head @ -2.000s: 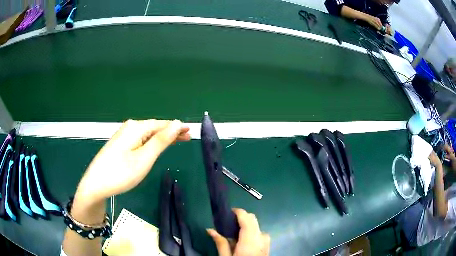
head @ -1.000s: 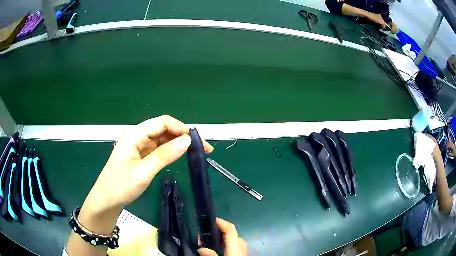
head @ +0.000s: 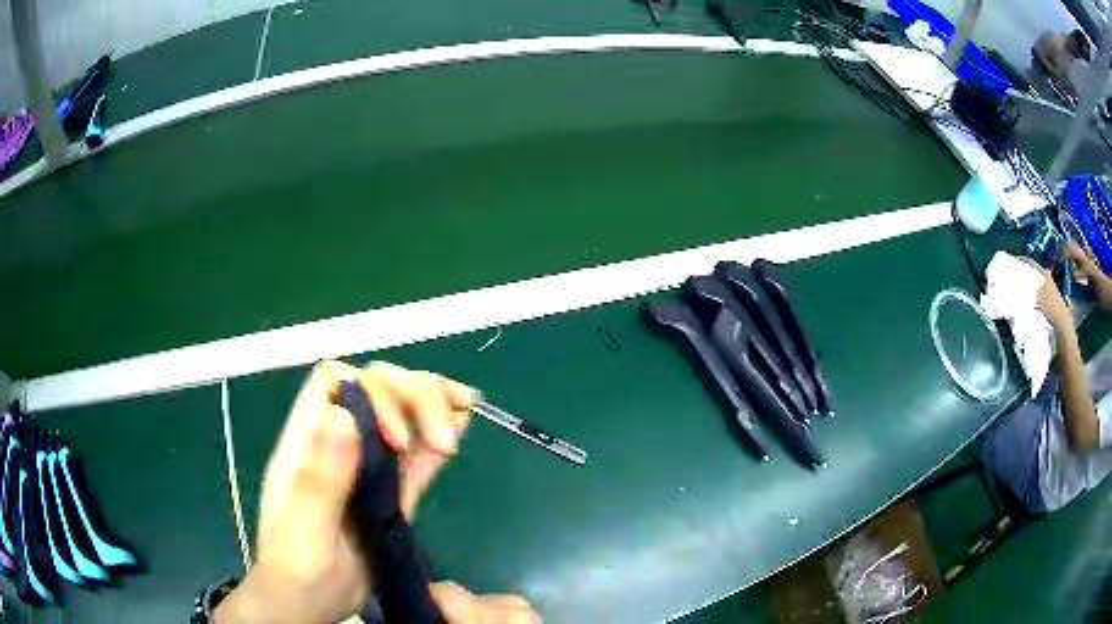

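A black pen body (head: 388, 536) is held close in front of me, its upper end towards the far side. My left hand (head: 342, 475) is closed around its upper part, fingers on both sides of it. My right hand (head: 482, 606) is at the lower end, cut off by the bottom edge, with its fingers against the pen. Both hands are slightly blurred. A slim silver-grey craft knife (head: 528, 432) lies on the bench just right of my left hand.
Several black pens (head: 750, 360) lie grouped at right. Blue-and-black pens (head: 55, 512) lie at far left. A clear round dish (head: 968, 346) is near the right bench edge, beside another person's arm and a white cloth (head: 1018, 311). A white rail (head: 537, 293) borders the green belt.
The view has turned and tilted. My left hand has gone from the pen's tip to a grip around its upper part, and the pen is lower and further left.
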